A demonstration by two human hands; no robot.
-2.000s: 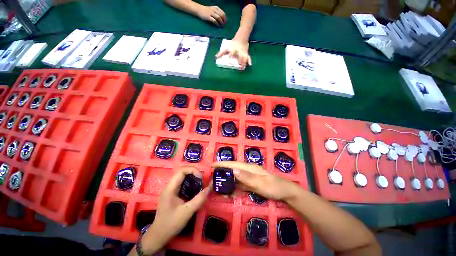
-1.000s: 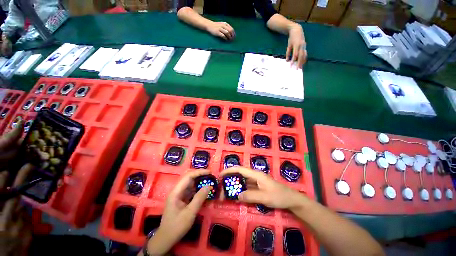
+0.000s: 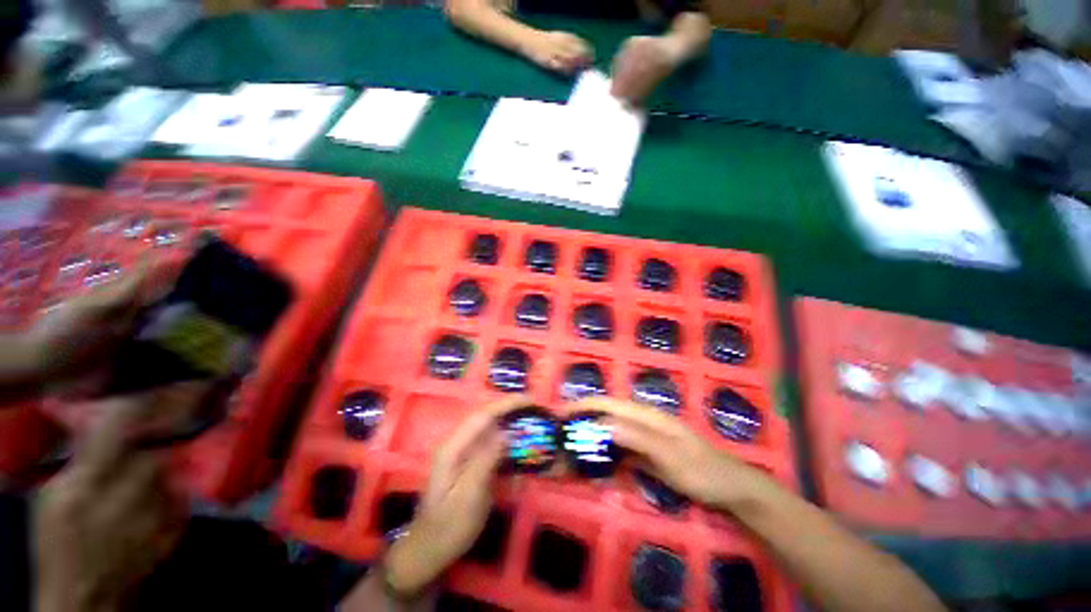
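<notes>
My left hand [image 3: 461, 496] holds a smartwatch [image 3: 528, 439] over the foam tray, its screen lit with coloured spots. My right hand [image 3: 676, 454] holds another smartwatch [image 3: 589, 442] close beside it, its screen lit brighter and whiter. The view is blurred, so the screens cannot be read. The red-pink foam tray [image 3: 413, 287] lies under both hands. Its upper rows hold dark watches with round backs. Its lowest row holds flat black watches face up. Some pockets at the left of the tray are empty.
At left, another person's hands hold a smartphone [image 3: 209, 317] over a second foam tray [image 3: 314, 221]. At right lies a charger board [image 3: 826, 347] with white pucks. White boxes [image 3: 550, 150] lie across the green bench, where a person opposite has both hands near one.
Both watch screens have gone from a list and dark to lit coloured dots. The smartphone has come in from the left and moved right. The view has shifted, and the person opposite has moved their hands.
</notes>
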